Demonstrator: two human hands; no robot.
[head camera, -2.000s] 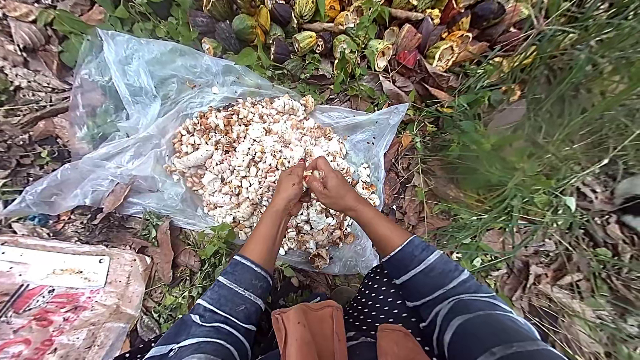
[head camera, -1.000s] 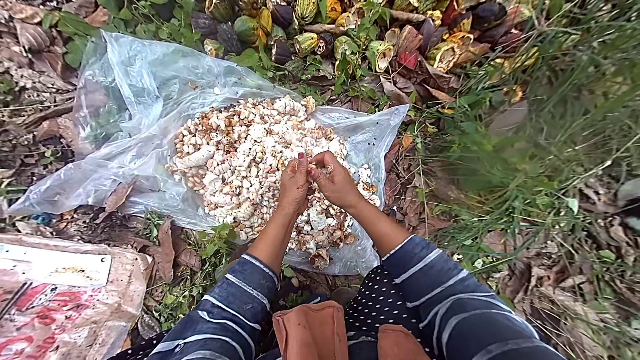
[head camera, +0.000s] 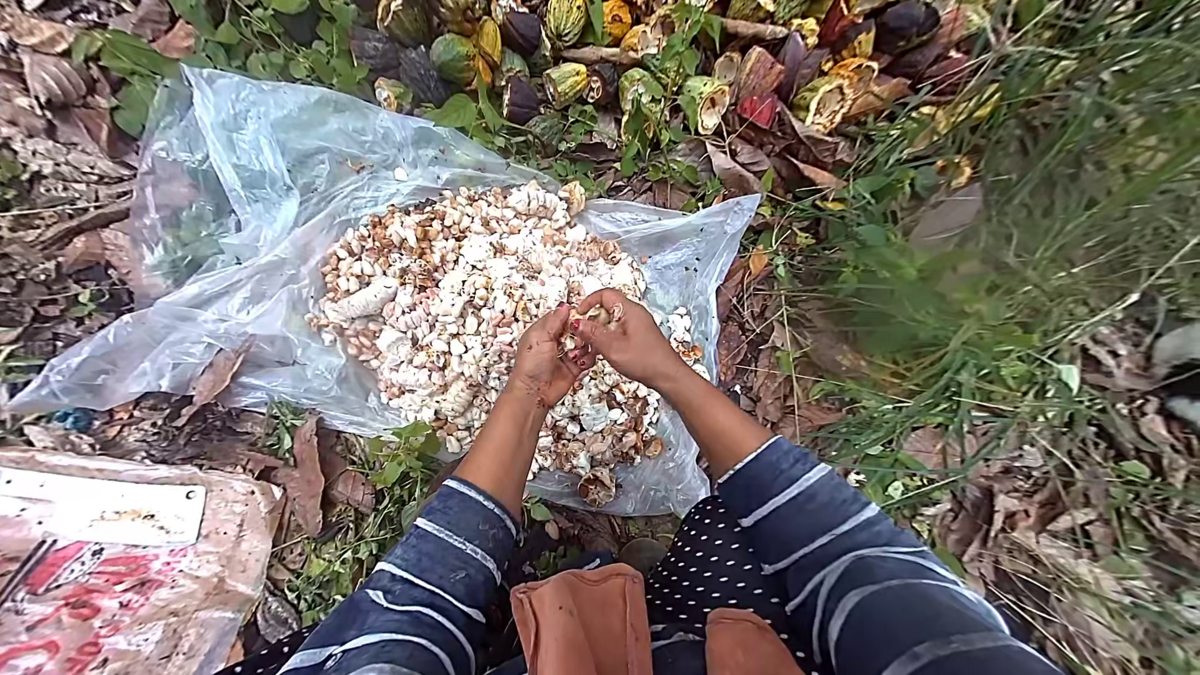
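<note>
A heap of wet, pulp-covered cacao beans (head camera: 469, 272) lies on a clear plastic sheet (head camera: 272, 225). Over the right part of the heap, my left hand (head camera: 551, 361) and my right hand (head camera: 630, 339) meet at the fingertips. Between them they hold a small pale clump, which looks like cacao beans in pulp; the fingers partly cover it. A larger whitish clump of beans (head camera: 364, 298) rests at the heap's left side. Near the sheet's lower edge lies a small brown piece of husk (head camera: 597, 487).
Cacao pods and opened husks (head camera: 703, 98) are piled beyond the sheet. At the lower left lies a printed sack (head camera: 122, 600) with a flat white strip (head camera: 103, 506) on it. Tall grass (head camera: 1012, 244) and dry leaves cover the ground to the right.
The fingers of both hands have shifted around the small clump, which shows more plainly now. Both hands stay over the same part of the heap.
</note>
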